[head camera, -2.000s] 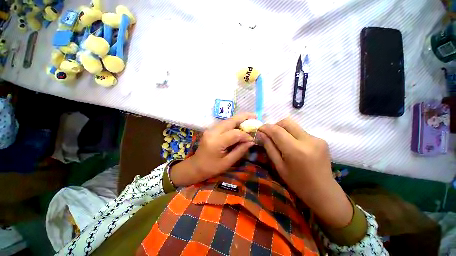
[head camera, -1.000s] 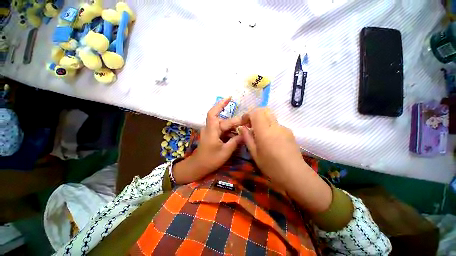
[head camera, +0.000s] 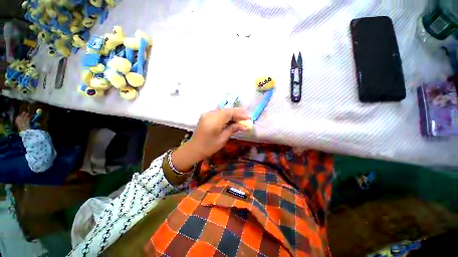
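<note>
My left hand (head camera: 216, 131) pinches the near, pale yellow padded end of the plush piece at the table's front edge. The piece's blue band (head camera: 261, 106) runs from there up and to the right to a yellow padded end (head camera: 265, 83) with dark lettering, which lies on the cloth. A blue hang tag (head camera: 229, 101) lies just beyond my fingers, partly hidden by them. My right hand is not in view. No needle or thread can be made out.
Black thread snips (head camera: 296, 78) lie right of the piece. Farther right are a smartphone (head camera: 377, 59), a purple tin (head camera: 438, 109) and a bottle (head camera: 438, 25). A plush pile (head camera: 116, 68) is at left, with a larger pile (head camera: 65, 20) behind. Another person's hand (head camera: 23, 121) is at far left.
My right hand has left the piece and gone out of the picture. The view has shifted, showing more of the left side. My left hand still holds the near end.
</note>
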